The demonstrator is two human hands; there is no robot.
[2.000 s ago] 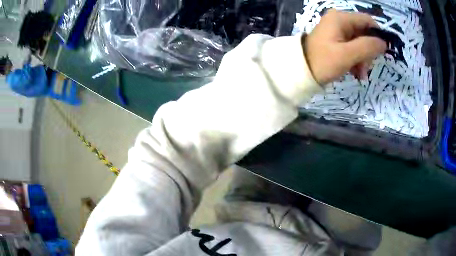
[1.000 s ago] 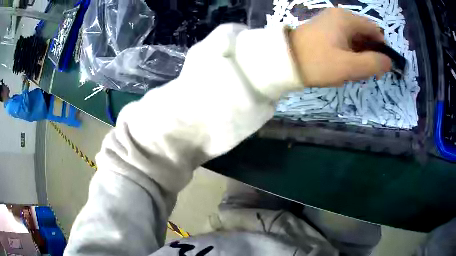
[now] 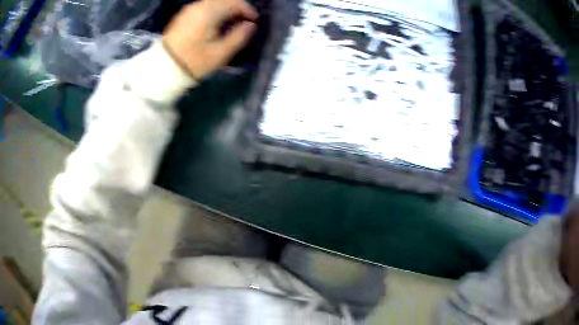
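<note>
White strips lie in a loose pile in the middle tray, with dark gaps near its far part. My left hand is left of this tray, beside the clear plastic bag. Its fingers are curled towards the thumb. Blur and the dark background hide whether it holds a piece. My right hand shows only as a dark, blurred part at the right edge, with its sleeve at the lower right. Its fingers are out of the picture.
A tray of black parts with small white patches stands right of the middle tray, with a blue edge at its near corner. Both trays are on a dark green bench with a thin bright front edge. Floor shows beyond this edge.
My left hand has moved left from above the white strips, where it held a black piece, to beside the bag. The view has shifted right. My right sleeve and part of my right hand have appeared.
</note>
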